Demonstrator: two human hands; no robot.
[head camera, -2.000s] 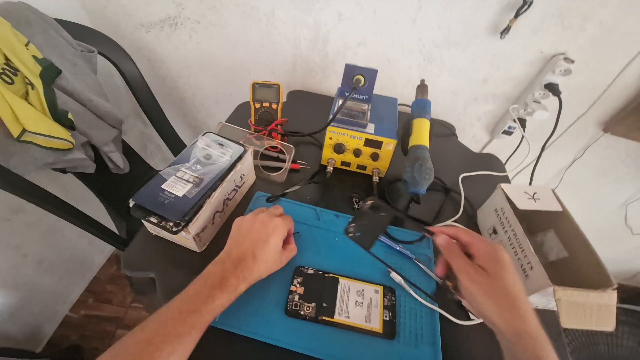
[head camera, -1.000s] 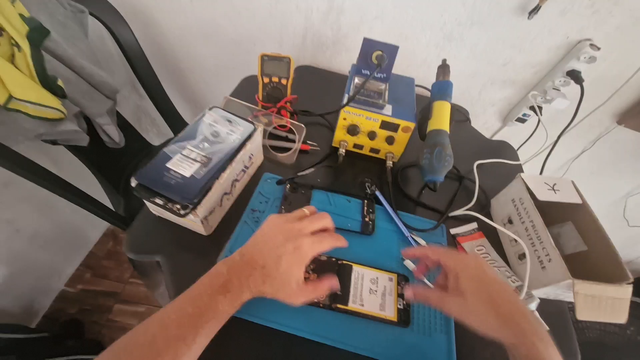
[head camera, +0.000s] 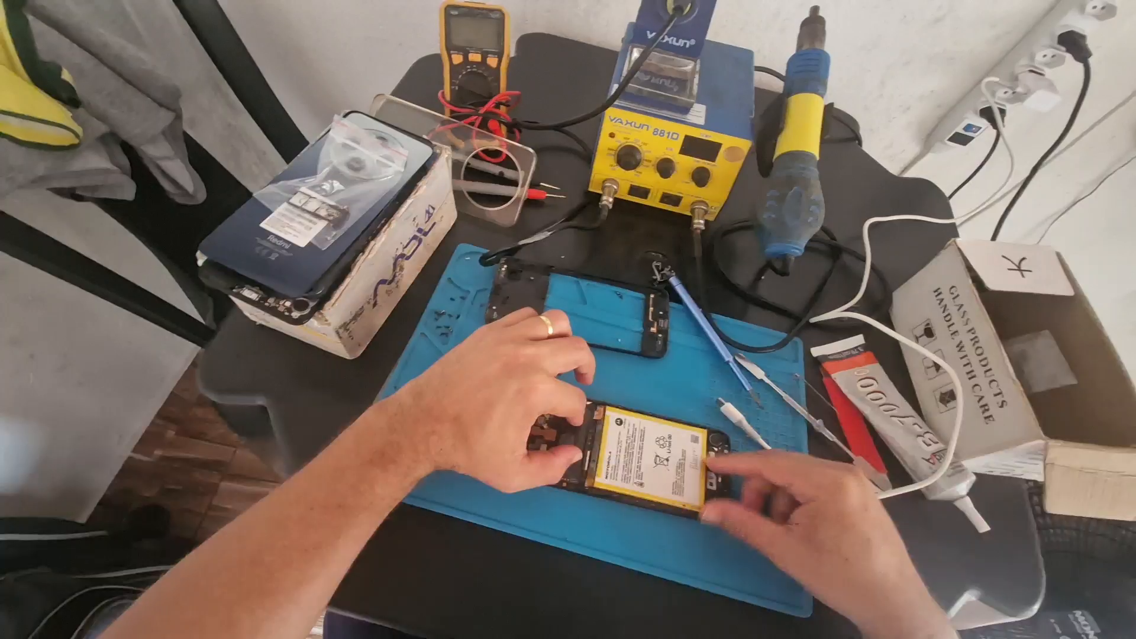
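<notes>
An opened smartphone with its battery (head camera: 652, 457) exposed lies on a blue silicone repair mat (head camera: 532, 532). My left hand (head camera: 506, 404), with a ring on one finger, is over the phone's left end, fingers curled; whether it grips anything is unclear. At the right end, the thumb and fingertips of my right hand (head camera: 799, 515) touch the phone's edge. Behind them on the mat lies a black phone mid-frame (head camera: 655, 319). A blue pen-like tool (head camera: 710, 328) and a metal spudger (head camera: 790, 399) rest to its right, near a white cable tip (head camera: 741, 422).
A soldering and hot-air station (head camera: 670, 151), hot-air handle (head camera: 799, 151) and multimeter (head camera: 475, 53) stand behind. At left, another phone (head camera: 311, 213) rests on a white box (head camera: 382, 275). Adhesive tube (head camera: 896, 417), open carton (head camera: 950, 355) and cables are at right. Small screws (head camera: 453, 324) lie on the mat.
The black mid-frame, in my right hand two seconds ago, now lies on the mat's far side. Both hands have come to the opened phone.
</notes>
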